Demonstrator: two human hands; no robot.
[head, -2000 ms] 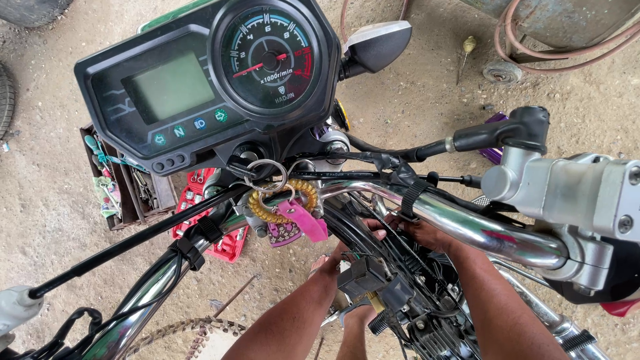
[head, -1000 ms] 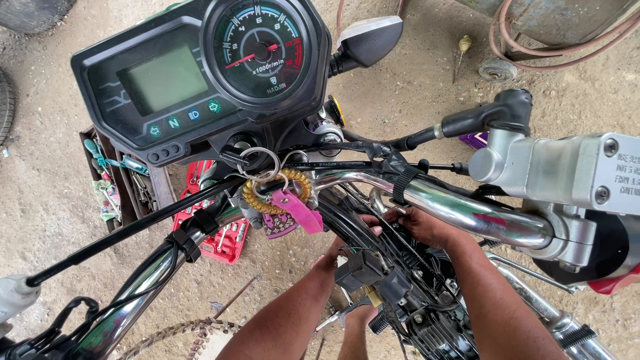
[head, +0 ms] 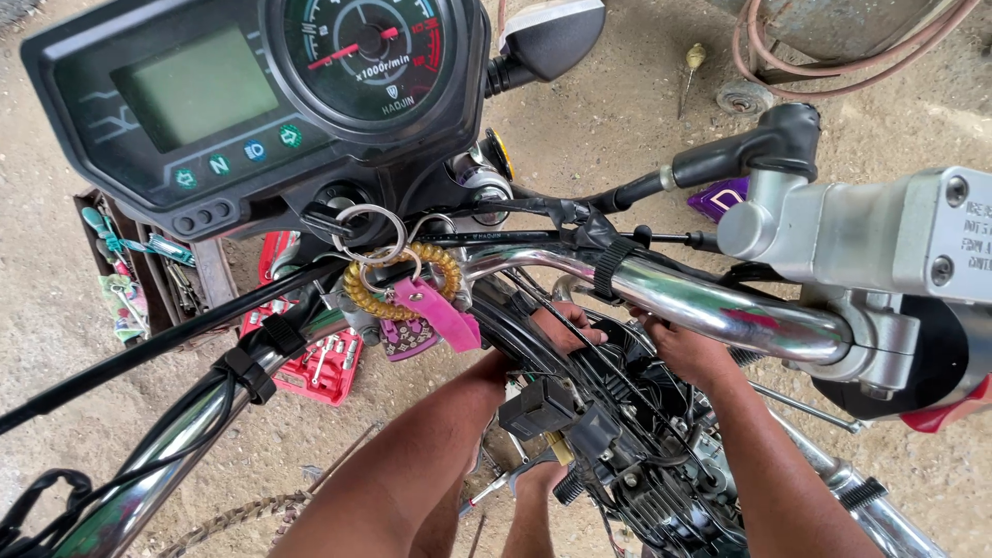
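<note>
My left hand [head: 570,327] reaches between the black frame tubes and the wiring of a motorcycle, its fingers bent among the cables; whether it grips anything is hidden. To its right, my right hand [head: 682,350] is lowered below the chrome handlebar [head: 697,306], fingertips at the black wires [head: 637,353], its grip hidden too. Black relay-like boxes [head: 539,408] and the finned engine [head: 659,496] lie below the hands. Above are the instrument cluster [head: 194,97] and a key ring [head: 369,232] with a gold coil and a pink strap [head: 438,310].
On the ground at left stand a metal toolbox [head: 213,271] with tools and a red socket case [head: 333,380]. A brake master cylinder [head: 876,232] is on the right bar. A turn signal [head: 554,39], a hose [head: 821,71] and a yellow-handled awl-like tool [head: 695,56] are at the top.
My left hand's fingers have shifted slightly among the cables. My right hand stays near the same wires under the handlebar.
</note>
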